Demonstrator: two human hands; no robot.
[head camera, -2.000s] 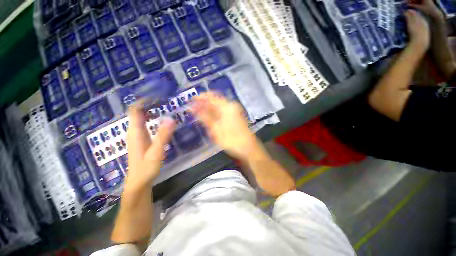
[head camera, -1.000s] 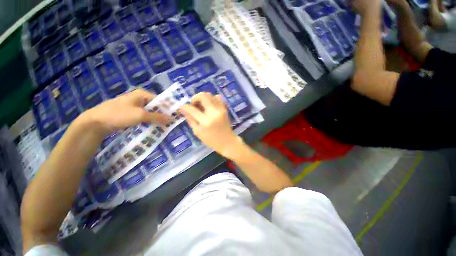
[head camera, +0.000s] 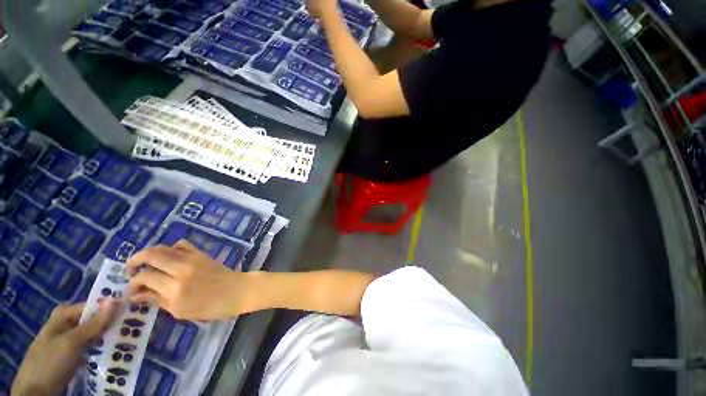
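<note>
The white sticker sheet (head camera: 124, 348), with rows of small dark shapes, lies slanted over the blister tray (head camera: 259, 207) at the lower left. My left hand (head camera: 58, 344) holds the sheet's left edge, thumb on top. My right hand (head camera: 182, 280) is at the sheet's upper end with its fingers bent close together; whether they pinch a sticker cannot be seen. Blue phone housings (head camera: 221, 216) sit in the tray pockets around both hands. One housing lies partly hidden beside my right fingers.
Overlapping spare sticker sheets (head camera: 217, 143) lie beyond the tray. Further off are more filled trays (head camera: 263, 46). A person in a dark top (head camera: 464, 77) sits on a red stool (head camera: 383, 203) beyond the bench edge. A shelf rack stands far right.
The view has swung to the right, showing more floor and the other person. My left hand has shifted from the sheet's upper part to its left edge; my right hand stays near the upper end.
</note>
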